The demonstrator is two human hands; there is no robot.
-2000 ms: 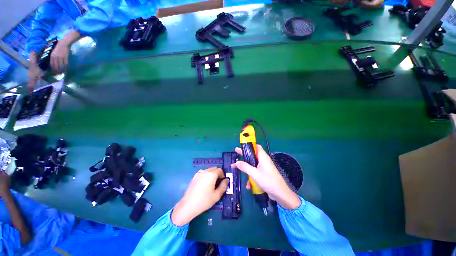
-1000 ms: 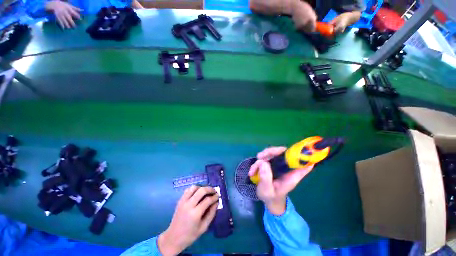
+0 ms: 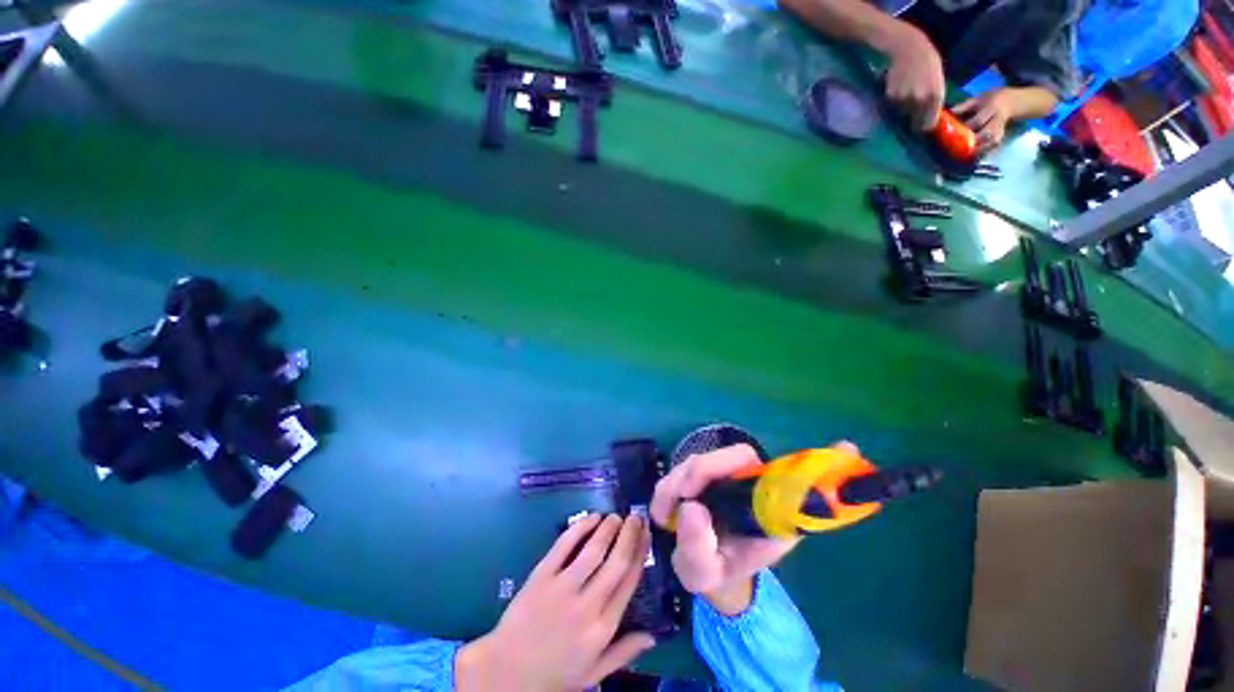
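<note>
The black bracket body (image 3: 633,468) lies near the table's front edge, partly hidden by both hands. Its slotted arm (image 3: 566,479) sticks out to the left. My left hand (image 3: 575,592) lies over the body, fingers together, holding it down; small white patches show by the fingertips. My right hand (image 3: 724,530) grips the yellow-orange and black electric screwdriver (image 3: 815,492), its thick end pointing right and its front end towards the body. The bit and its contact point are hidden. The round screw dish (image 3: 719,437) is behind my right hand, partly covered.
A heap of black clamp pieces (image 3: 203,385) with white tabs lies left. Part-built brackets (image 3: 544,97) are spread over the green belt, several at right (image 3: 920,246). An open cardboard box (image 3: 1062,581) stands at right. Across the belt, a person's hands (image 3: 918,84) hold an orange tool.
The screwdriver has swung from upright to pointing sideways, and my right hand has come back to the body. My left hand's fingers have flattened over the body. The view has shifted and tilted.
</note>
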